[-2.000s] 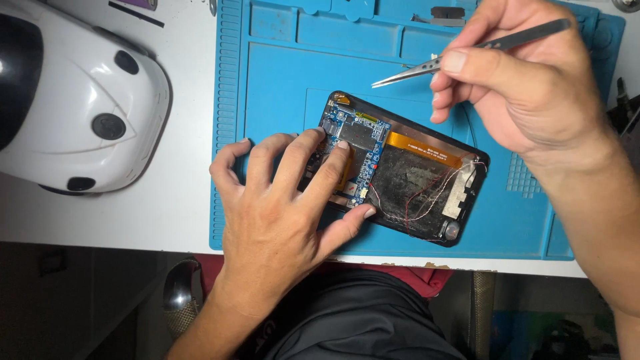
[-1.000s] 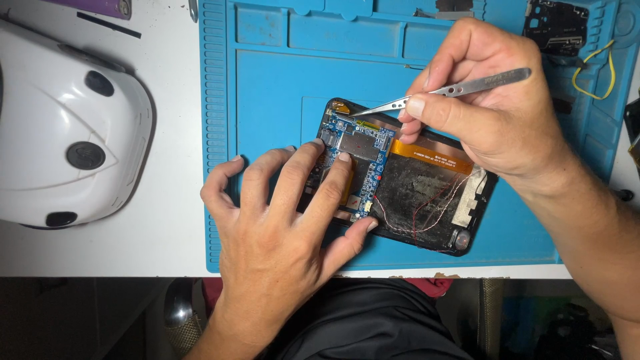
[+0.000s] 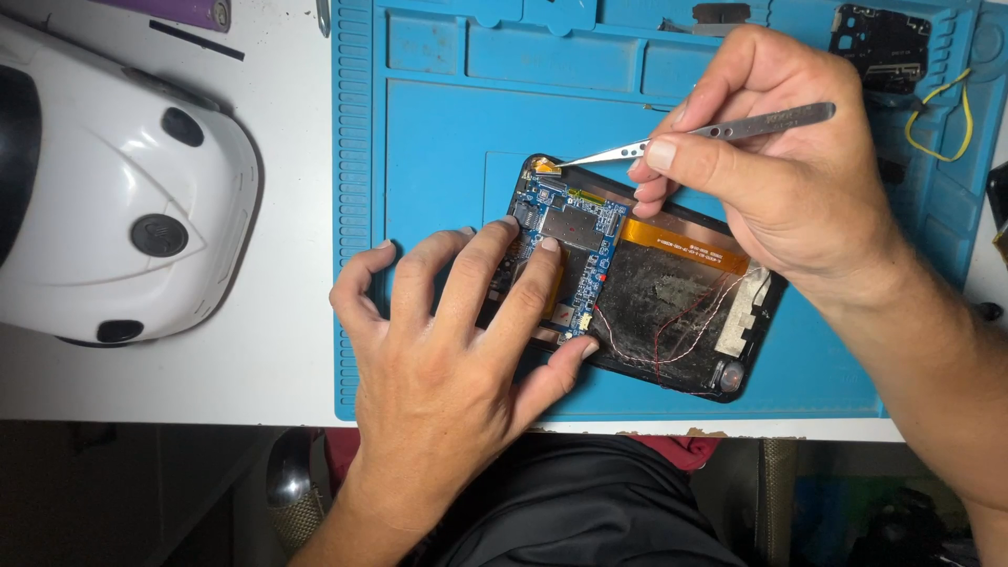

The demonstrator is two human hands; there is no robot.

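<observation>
An opened tablet (image 3: 654, 291) lies tilted on a blue silicone work mat (image 3: 441, 126), its insides facing up. My left hand (image 3: 457, 331) rests with spread fingers over the tablet's left part, fingertips on the blue circuit board (image 3: 594, 276); it grips nothing. Metal tweezers (image 3: 732, 130) are held in my right hand (image 3: 772, 150), with their tips at the small orange flex cable (image 3: 545, 167) in the tablet's upper left corner. Whether the tips pinch it, I cannot tell. A wide orange ribbon cable (image 3: 685, 246) and thin twisted wires (image 3: 693, 346) run across the tablet's right half.
A white model car (image 3: 126, 197) stands left of the mat. Behind it lie a purple cylindrical cell (image 3: 185, 9) and a black strip (image 3: 197, 41). A black phone part (image 3: 880, 49) and a yellow wire loop (image 3: 937, 118) are at the mat's upper right. The table edge (image 3: 709, 428) runs near my lap.
The tweezers in my right hand have come down from above the tablet to its upper left corner. My left hand has stayed on the circuit board.
</observation>
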